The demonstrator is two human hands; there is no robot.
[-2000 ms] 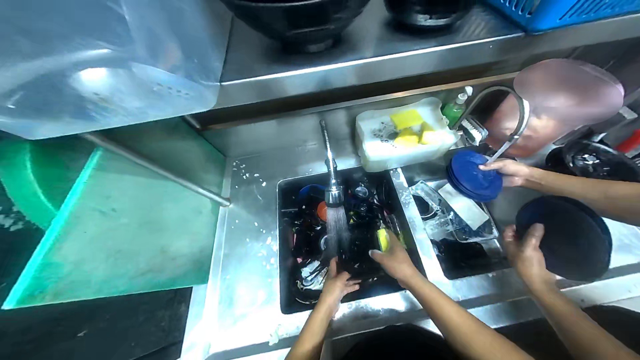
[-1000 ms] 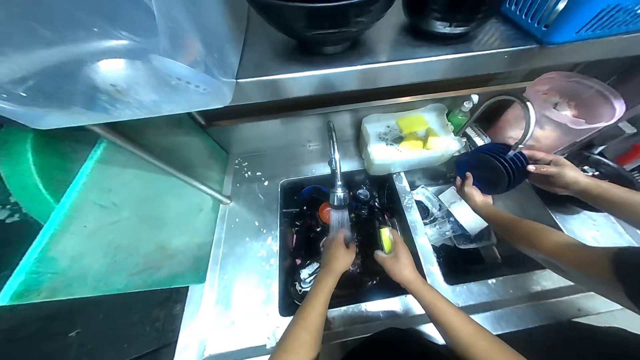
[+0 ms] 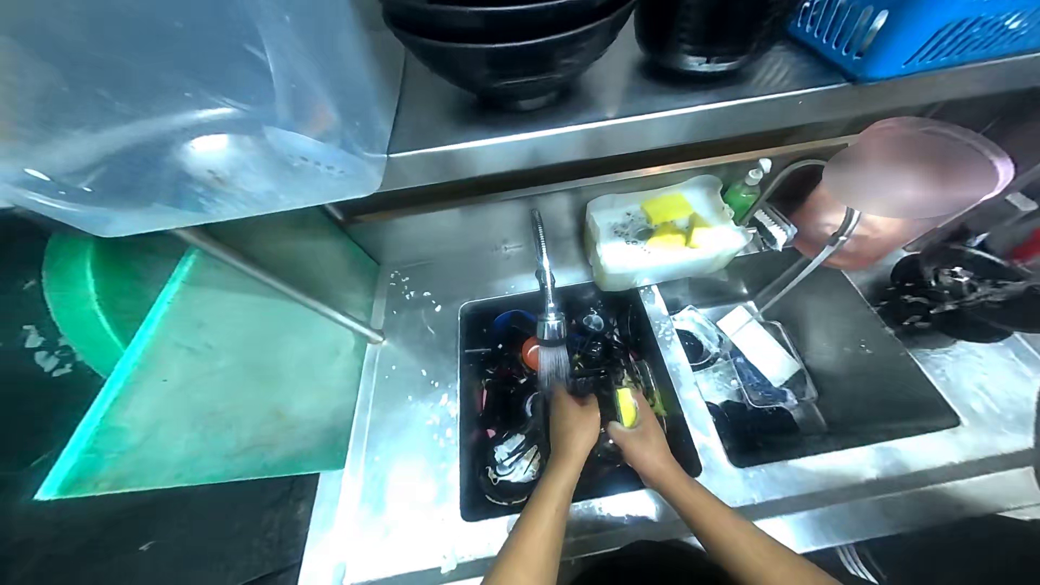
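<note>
Water runs from the faucet's spray head (image 3: 551, 327) into the left sink basin (image 3: 474, 487), which holds many dark dishes and an orange item (image 3: 531, 353). My left hand (image 3: 574, 422) is under the stream, near a dark item; its fingers are partly hidden, so its hold cannot be told. In my right hand (image 3: 642, 439), close to the left one, is a yellow sponge (image 3: 626, 407). Behind the basin stands a white tub (image 3: 650, 264) with suds and yellow sponges (image 3: 668, 208).
In the right basin (image 3: 877, 390) lie clear plastic containers (image 3: 790, 382). A green soap bottle (image 3: 743, 195) and pink containers (image 3: 845, 231) stand behind. Black bowls (image 3: 508, 57) and a blue basket (image 3: 918, 32) sit on the shelf. A green panel (image 3: 236, 382) is at left; dark dishes (image 3: 951, 292) at right.
The other person's hands and the dark blue plates they held over the right basin are out of view. My left hand has stayed under the water since one second ago.
</note>
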